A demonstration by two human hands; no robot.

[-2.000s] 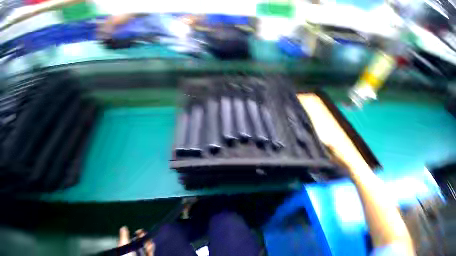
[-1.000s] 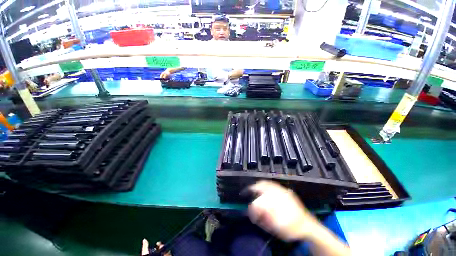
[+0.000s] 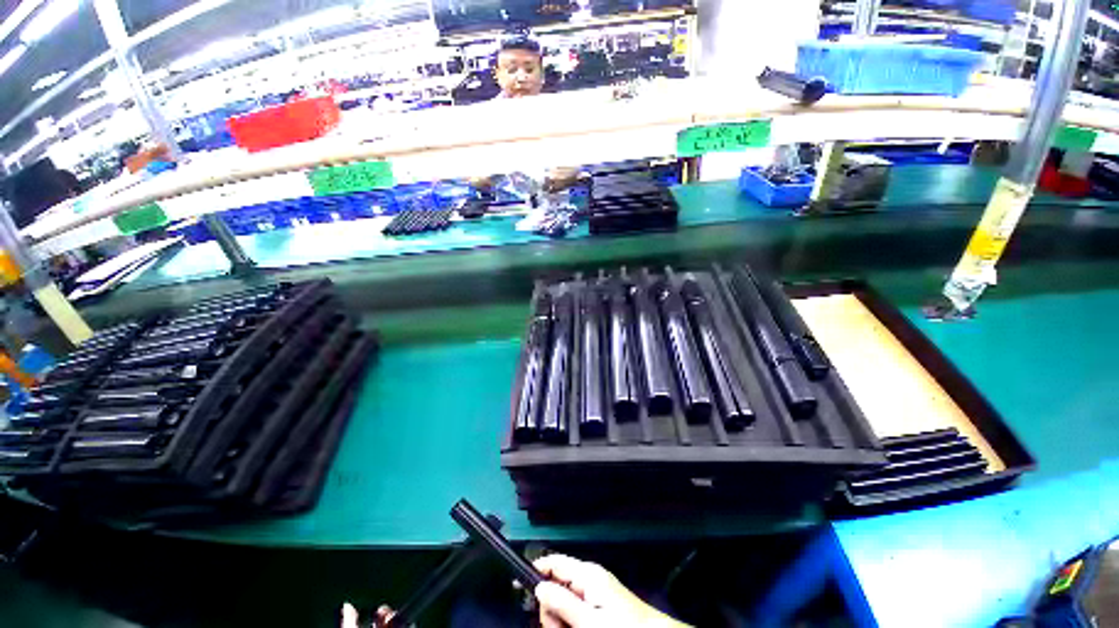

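My right hand [image 3: 587, 596], at the bottom centre, grips a short glossy black rod [image 3: 488, 537] that points up and left. My left hand [image 3: 368, 616] is mostly cut off by the bottom edge; only fingertips show, beside a black tripod part [image 3: 439, 577] that runs up to the right behind the rod. Whether the left fingers close on it is hard to tell. A slotted black tray [image 3: 687, 456] holds a row of thick folded black tripods [image 3: 623, 356]. It sits on a stack in front of me.
A black-rimmed box [image 3: 1014, 456] with a tan bottom and several thin rods stands right of the tray. Tall tray stacks [image 3: 264, 429] stand at left. A blue machine table [image 3: 982, 552] is at lower right. A person [image 3: 519, 71] is behind the shelf across the bench.
My right hand has moved down and left from the tray's front edge, and the black rod now shows clearly in it. The view has shifted slightly.
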